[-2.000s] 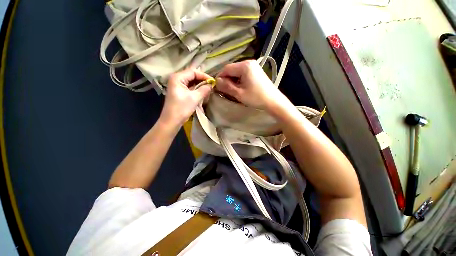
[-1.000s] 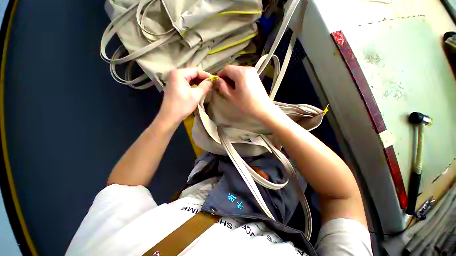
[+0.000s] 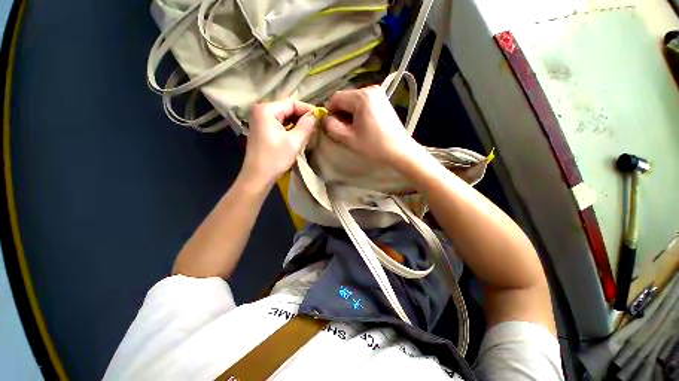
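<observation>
A beige handbag [image 3: 350, 175] lies over my lap, its long pale straps [image 3: 361, 242] hanging down over the apron. Yellow binding [image 3: 320, 112] shows at the seam end between my fingertips. My left hand [image 3: 275, 141] pinches the bag's edge just left of the yellow tip. My right hand [image 3: 366, 123] has its thumb and fingers closed at the right of the tip, on the bag edge. The fingers hide most of the seam end. Another yellow tip sticks out at the bag's right corner.
A pile of beige bags [image 3: 246, 63] with straps and yellow edges lies beyond my hands. The dark, yellow-edged surface [image 3: 112, 149] is at left. The pale, red-edged bench [image 3: 595, 111] at right holds a hammer [image 3: 630, 223] and small snips [image 3: 642, 300]. Grey-beige folded parts [image 3: 644, 346] are at lower right.
Both hands stay at the yellow tip, with the fingers shifting slightly around it; more yellow shows now. The view has shifted a little.
</observation>
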